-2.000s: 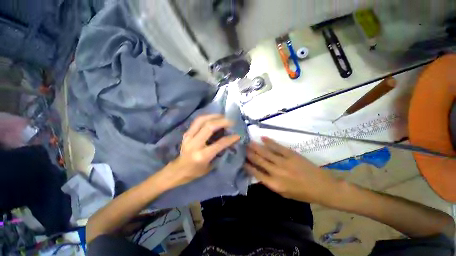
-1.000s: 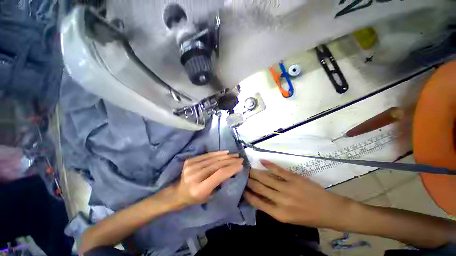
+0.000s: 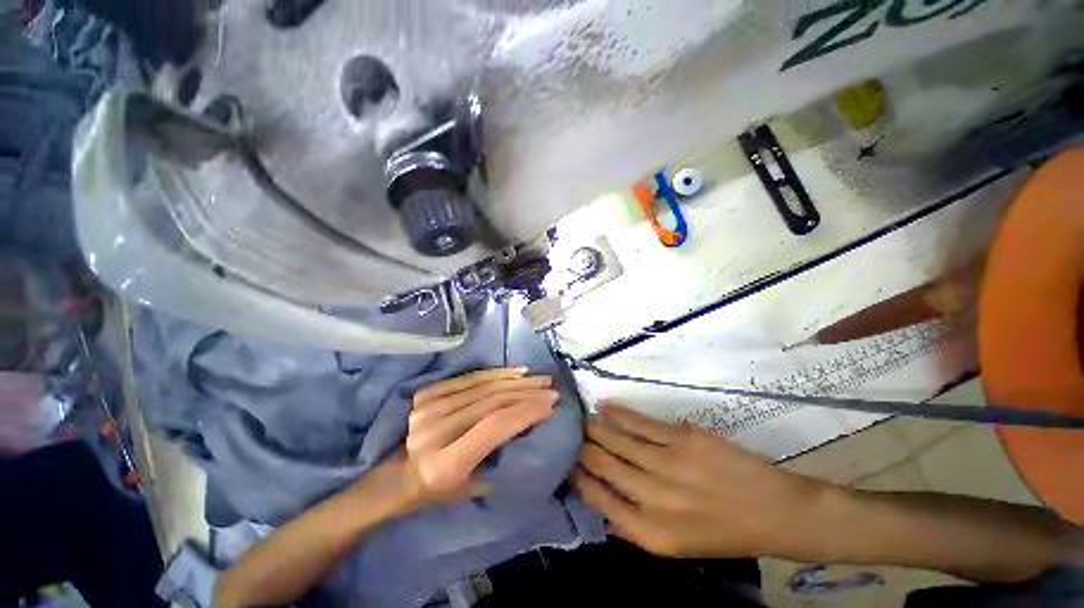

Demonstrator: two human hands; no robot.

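Note:
The grey garment body lies bunched over the table, its edge running under the presser foot of the sewing machine. My left hand lies on the cloth just in front of the needle area, fingers together and pressing it. My right hand rests at the cloth's right edge, fingertips touching it; whether they pinch it is unclear. The dark-grey binding tape runs from the orange disc to a small metal piece beside the presser foot.
Orange and blue snips, a white bobbin and a slotted black piece lie on the machine bed. An awl lies above the printed ruler marks. More dark cloth is at the upper left.
The view has shifted, showing more of the machine head. Both hands have moved from gathering cloth near the table edge to lying flatter beside the seam; the cloth is more spread out.

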